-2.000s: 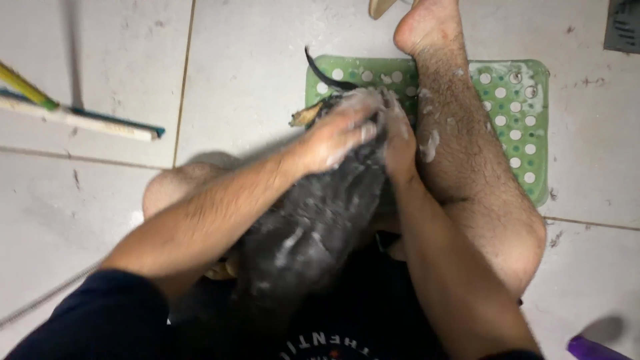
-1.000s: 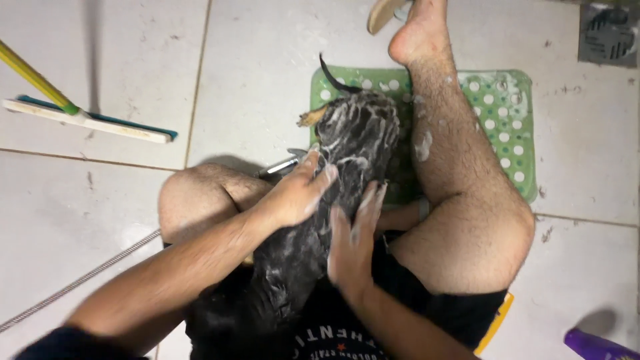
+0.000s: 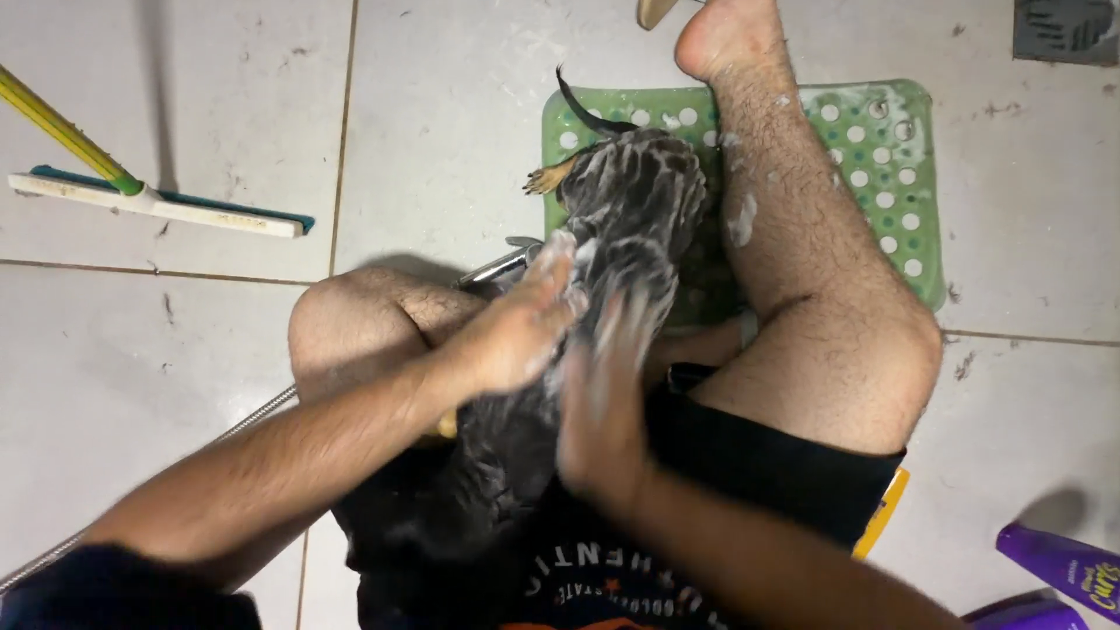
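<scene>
A black dog with tan paws, its coat wet and streaked with white lather, lies lengthwise between the person's legs. Its tail and rump point away, over the green bath mat; the head end, by the lap, is dark and hard to make out. My left hand, lathered at the fingers, rests against the left side of the dog's back. On the right side of the back lies my right hand, blurred, fingers apart and pointing away. Neither hand grips anything.
A metal spray head lies beside the left knee, and its hose runs to the lower left. A floor squeegee is at the left. Purple bottles lie at the lower right, a floor drain at the upper right.
Both hands were together at the dog's rump two seconds ago; they are now lower on its back, apart. Since one second ago the right hand has turned and blurred against the coat.
</scene>
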